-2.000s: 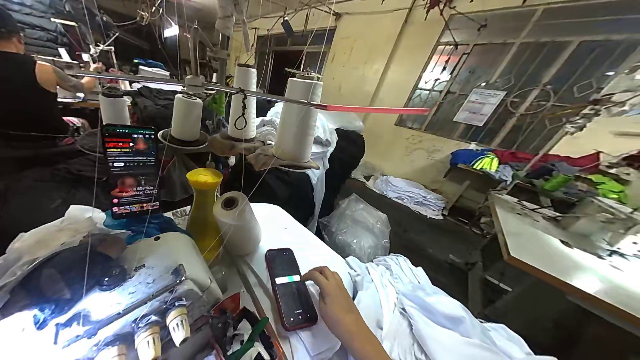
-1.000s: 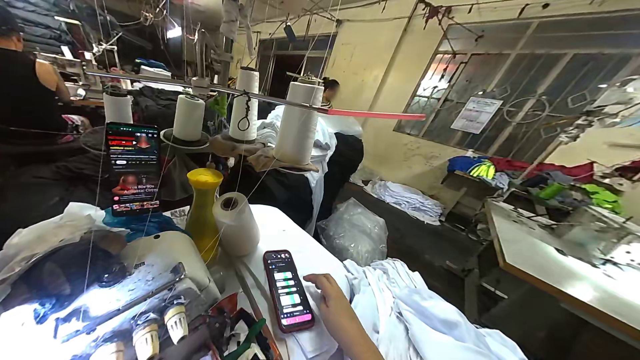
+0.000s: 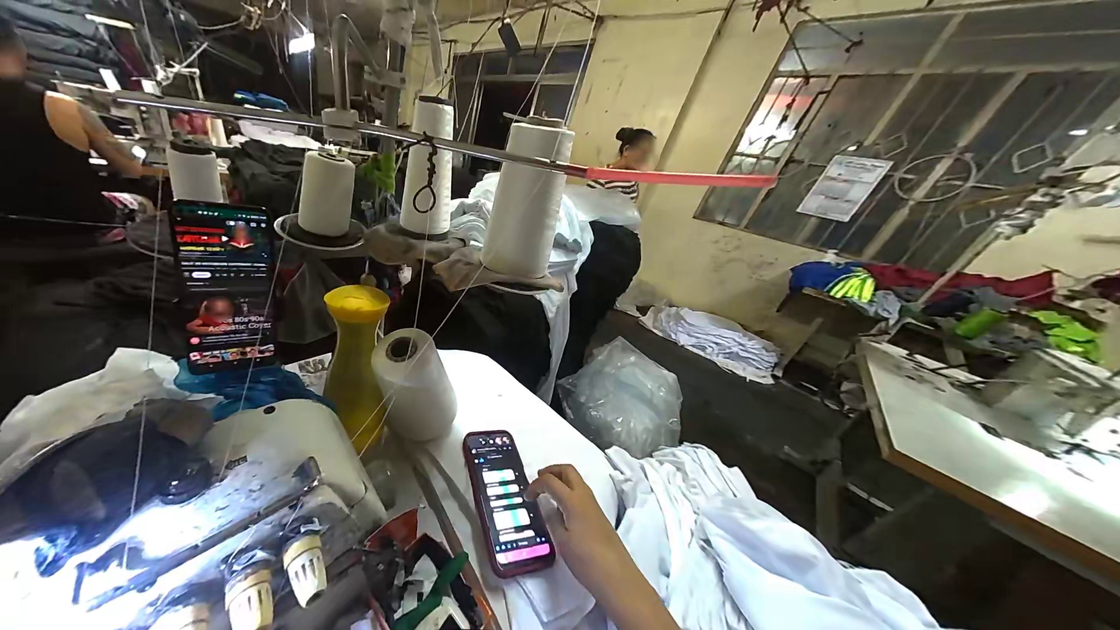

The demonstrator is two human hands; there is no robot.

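Observation:
A smartphone in a dark red case (image 3: pixel 507 503) lies face up on the white tabletop (image 3: pixel 490 385), its screen lit. Over its right edge is a bare hand (image 3: pixel 560 499), its fingers bent and a fingertip at the screen; it enters from the bottom and looks like my right hand. My left hand is not in view. Left of the phone stand a white thread cone (image 3: pixel 416 385) and a yellow vase-like container (image 3: pixel 356 367). A second smartphone (image 3: pixel 225 284) stands upright behind the sewing machine (image 3: pixel 289 455), its screen lit.
White fabric (image 3: pixel 735 542) is heaped right of the hand. Large thread cones (image 3: pixel 528 201) stand behind, under a metal bar with a red end (image 3: pixel 682 178). A bin of tools (image 3: pixel 424 577) sits at the bottom. One person (image 3: pixel 626 162) is beyond the cones, another (image 3: pixel 52 149) at left.
The lying phone's screen has changed from mostly dark to one with several light blocks. A person has come into view behind the thread cones. The hand has stayed at the phone's right edge.

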